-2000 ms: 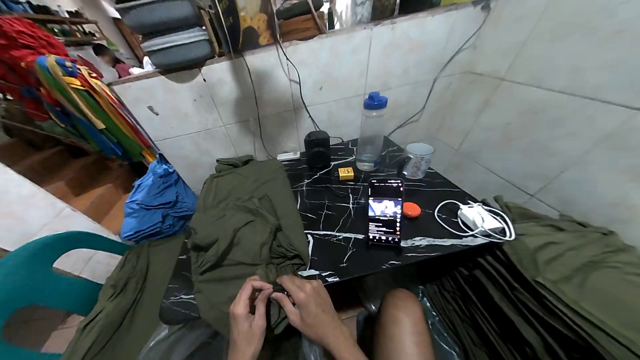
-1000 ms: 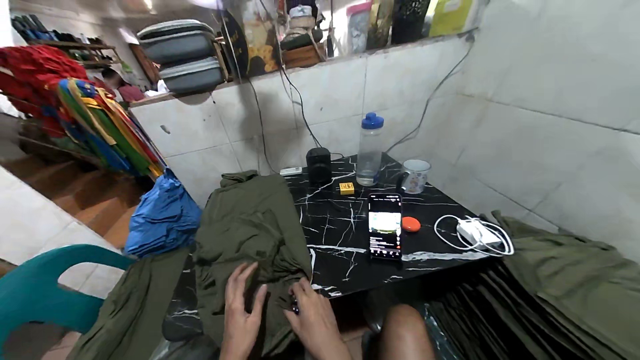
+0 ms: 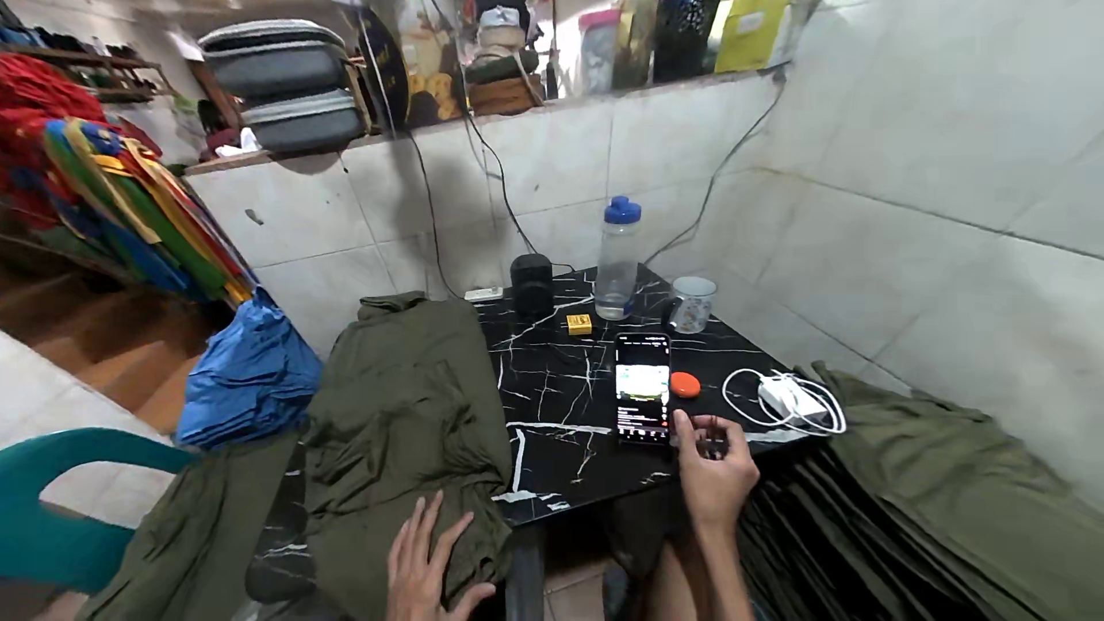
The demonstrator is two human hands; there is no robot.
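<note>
My left hand (image 3: 427, 556) rests with fingers spread on the olive-green cloth garment (image 3: 405, 397), which lies rumpled over the left part of the table. My right hand (image 3: 711, 457) is over the table's front edge, thumb at the lower right corner of the smartphone (image 3: 642, 392), fingers curled. A small dark thing shows between those fingers, too unclear to name. The phone's screen is lit. Just right of the phone lies an orange round object (image 3: 686, 385), and a white charger with its coiled cable (image 3: 792, 403) is farther right.
On the black marble-patterned table (image 3: 561, 466) stand a water bottle (image 3: 617, 259), a mug (image 3: 693, 304), a black cylindrical device (image 3: 532, 285) and a small yellow box (image 3: 579, 324). Folded olive cloth (image 3: 949, 457) is piled at right. A green plastic chair (image 3: 60, 509) and a blue bundle (image 3: 250, 371) are at left.
My right hand has left the olive garment and moved right to the phone's lower corner. My left hand remains on the garment, its fingers now flatter and spread.
</note>
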